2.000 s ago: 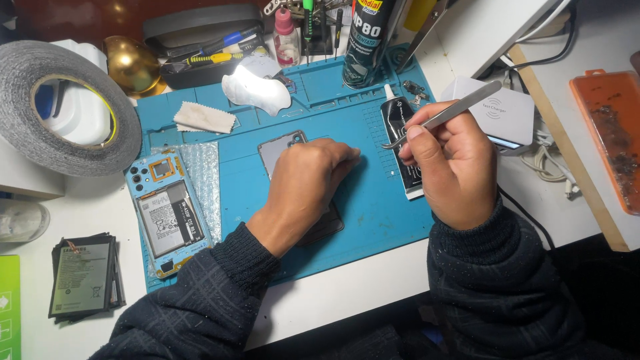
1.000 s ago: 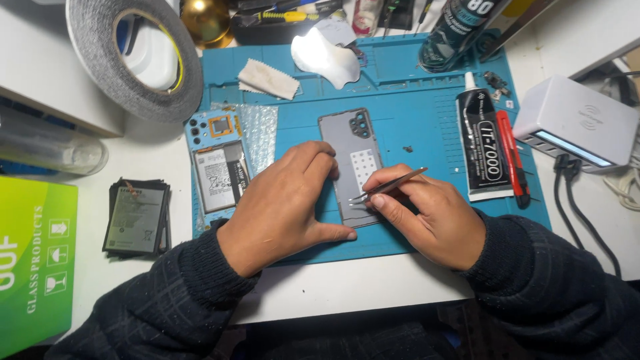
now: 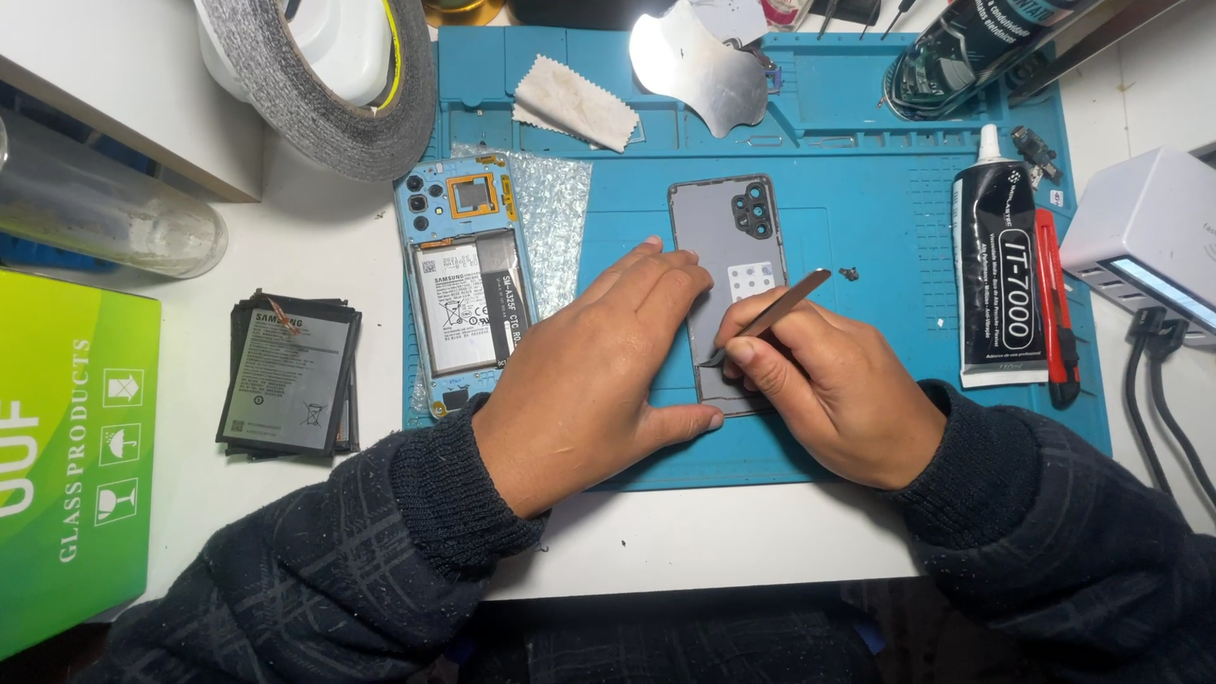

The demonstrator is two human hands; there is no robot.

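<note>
A grey phone back cover (image 3: pixel 703 218) lies on the blue silicone repair mat (image 3: pixel 855 427), camera openings at its upper right. My left hand (image 3: pixel 598 370) rests at the cover's left edge, fingers spread, thumb near its bottom edge. In my right hand (image 3: pixel 826 380) are metal tweezers (image 3: pixel 784 302), their tip at the lower left edge of the cover; my fingers partly hide the tip. Left of my left hand lies an opened blue phone (image 3: pixel 432 223) with its battery (image 3: pixel 458 309) showing, on bubble wrap (image 3: pixel 556 218). A tiny dark scrap (image 3: pixel 848 274) is right of the cover.
Stacked phone batteries (image 3: pixel 290 380) and a green box (image 3: pixel 76 456) stand left. A tape roll (image 3: pixel 332 123), cloth (image 3: pixel 575 103) and shiny metal plate (image 3: pixel 698 66) are behind. On the right are a glue tube (image 3: pixel 997 266), red cutter (image 3: pixel 1050 285), spray can (image 3: pixel 969 57) and charger (image 3: pixel 1154 237).
My right hand has brought the tweezers from above the glue tube to the cover. My left hand has shifted from over the cover to its left edge. The view has moved.
</note>
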